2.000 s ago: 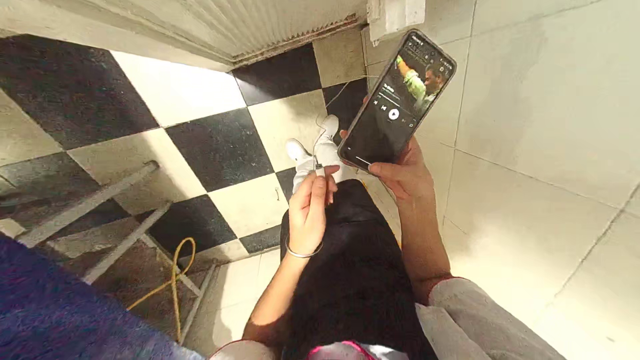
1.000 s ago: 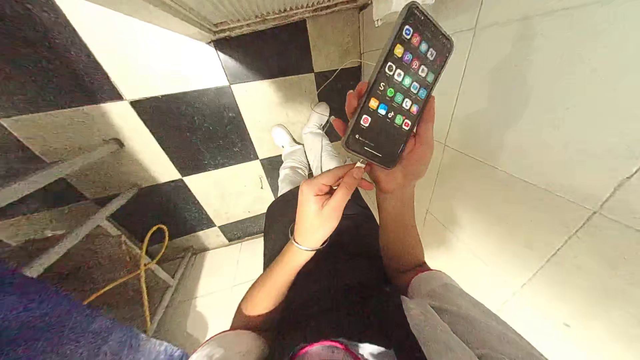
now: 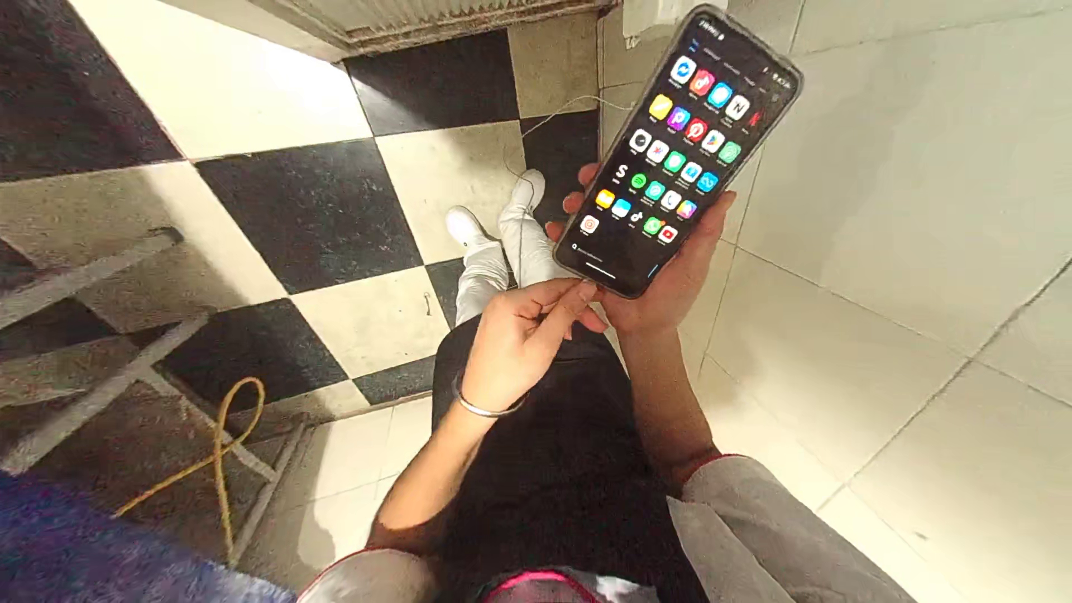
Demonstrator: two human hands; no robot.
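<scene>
A smartphone (image 3: 670, 159) in a case, its screen lit with rows of app icons, rests in my right hand (image 3: 670, 293), whose fingers wrap both its sides. My left hand (image 3: 523, 343), with a metal bangle at the wrist, pinches the plug end of a thin charging cable at the phone's bottom edge. The plug is hidden by my fingertips, so how far it sits in the port cannot be told. The pale cable (image 3: 569, 102) loops over the floor beyond my shoes and runs behind the phone.
Beneath me lies a black and white checkered floor (image 3: 310, 213). A tiled wall (image 3: 888, 209) rises at the right, with a white fixture (image 3: 649, 18) at the top. At the left stand a metal frame (image 3: 109, 394), a yellow cord (image 3: 219, 444) and blue fabric (image 3: 100, 544).
The phone's screen went from a media player to app icons. My left hand has brought the cable's plug, seen apart from the phone two seconds ago, up to its bottom edge.
</scene>
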